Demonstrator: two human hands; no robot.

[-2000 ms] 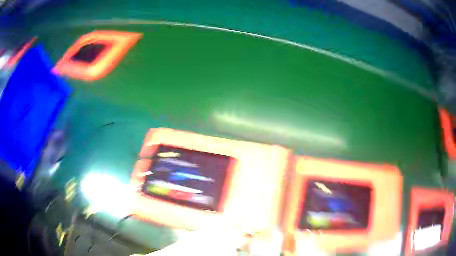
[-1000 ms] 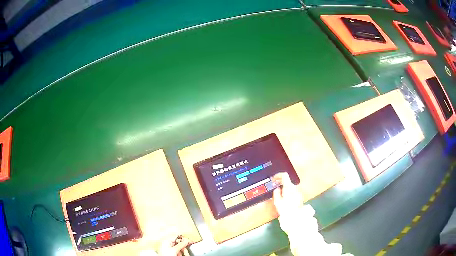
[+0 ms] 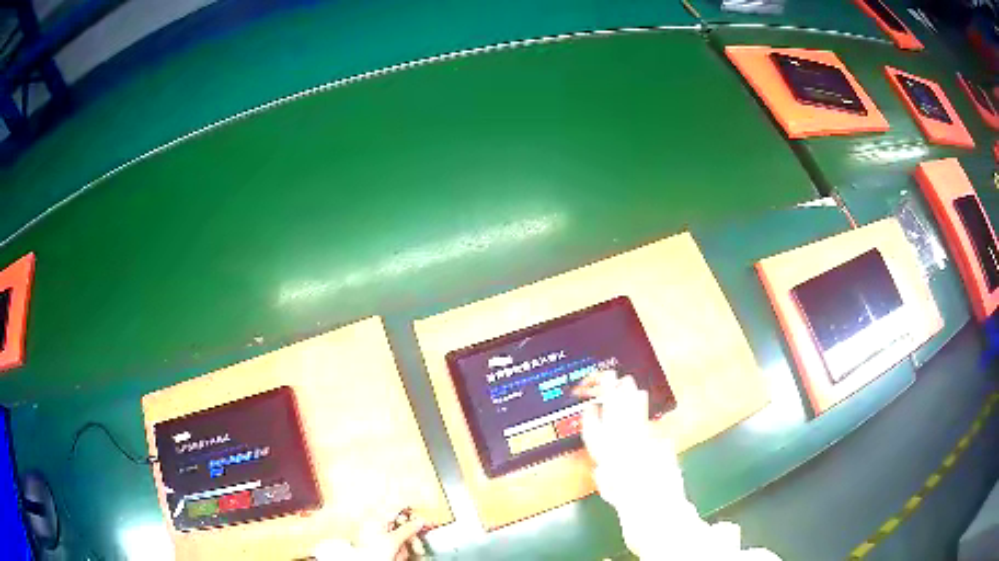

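Note:
The middle tablet lies on an orange pad, its dark screen lit with white and blue text and coloured buttons. My right hand, washed out by glare, is over its lower right, fingertips at the screen; nothing shows in it. The left tablet lies on another orange pad with a similar lit screen. A thin black cable runs to its left edge. My left hand is at that pad's lower right corner, partly cut off by the bottom edge; whether it holds something is unclear.
A dark-screened tablet lies on a pad to the right, beside clear plastic. More tablets on pads stand at the upper right, including one. A blue monitor is cut off at far left. A yellow-black floor line shows at lower right.
Two seconds ago the view was blurred and turned otherwise. Since one second ago, my right hand has moved from the lower right button up and left over the middle tablet's screen.

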